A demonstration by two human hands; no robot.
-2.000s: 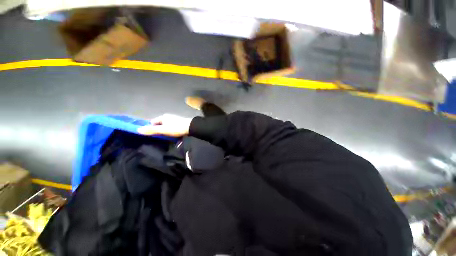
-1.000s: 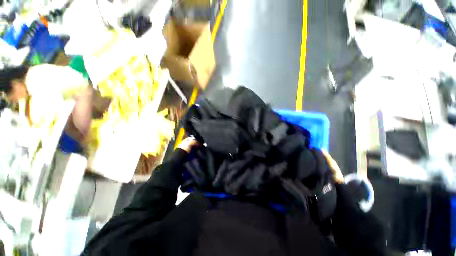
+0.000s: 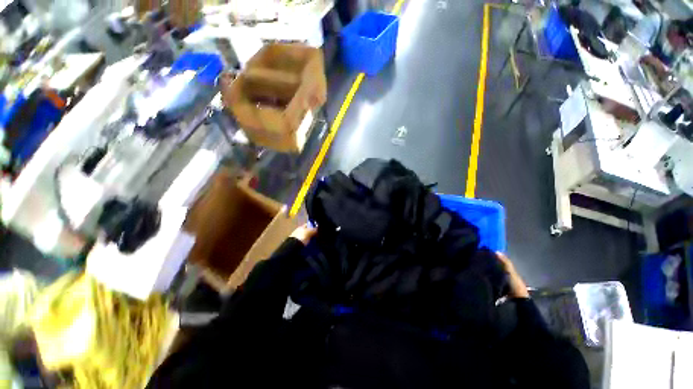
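Note:
A blue plastic tote [image 3: 492,222] is held in front of my body at the lower middle of the view. Black fabric pieces [image 3: 387,220] are heaped high in it and hide most of its rim. My left hand [image 3: 304,233] is at the tote's left side, partly hidden by the black pieces. My right hand [image 3: 513,276] is on the tote's right side, fingers at the rim. Both forearms are in black sleeves.
A grey aisle [image 3: 403,121] with yellow lines runs ahead. Cardboard boxes [image 3: 277,95] stand at left, with yellow material [image 3: 99,334] lower left. Another blue tote [image 3: 370,42] stands ahead at the left line. White machine tables [image 3: 608,163] are at right.
The view has turned to face along the aisle and moved forward. The yellow material has shifted to the lower left. Both hands remain on the heaped tote, and more of the aisle shows.

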